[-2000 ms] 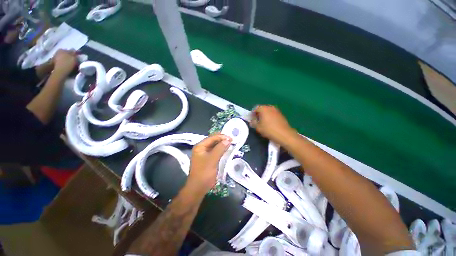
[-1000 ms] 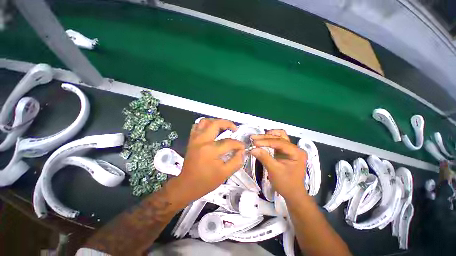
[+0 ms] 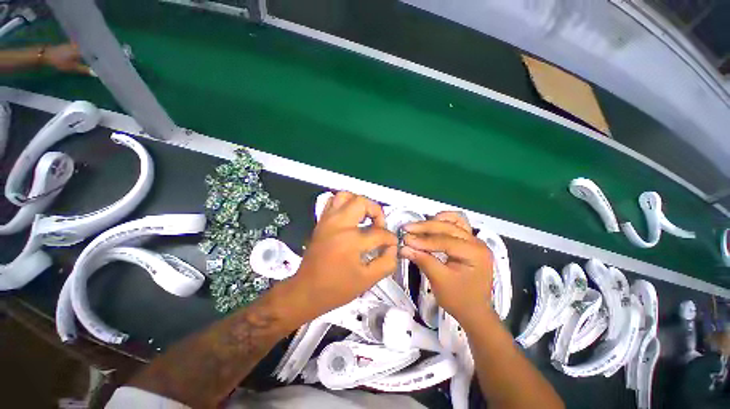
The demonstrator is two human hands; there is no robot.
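Observation:
My left hand (image 3: pixel 352 242) and my right hand (image 3: pixel 448 260) meet at the fingertips above the pile of white curved housings (image 3: pixel 376 319). Both hands pinch a very small part (image 3: pixel 402 239) between them; it is mostly hidden by the fingers and too small to name surely. White housings lie under and around both hands, some with round wide ends. A loose heap of small green circuit boards (image 3: pixel 232 232) lies left of my left hand, with one round housing end (image 3: pixel 274 258) beside it.
Larger C-shaped housings (image 3: pixel 88 272) lie at the left. A stack of nested housings (image 3: pixel 608 319) lies at the right. The green belt (image 3: pixel 360 120) runs behind, carrying housings (image 3: pixel 594 200) at right. A grey post (image 3: pixel 112 68) stands at left; another person's hand (image 3: pixel 68 57) reaches over the belt.
Since two seconds ago, my hands have come together over the pile and the view has shifted right. In the last second they stayed together, and another person's hand appeared over the belt at left.

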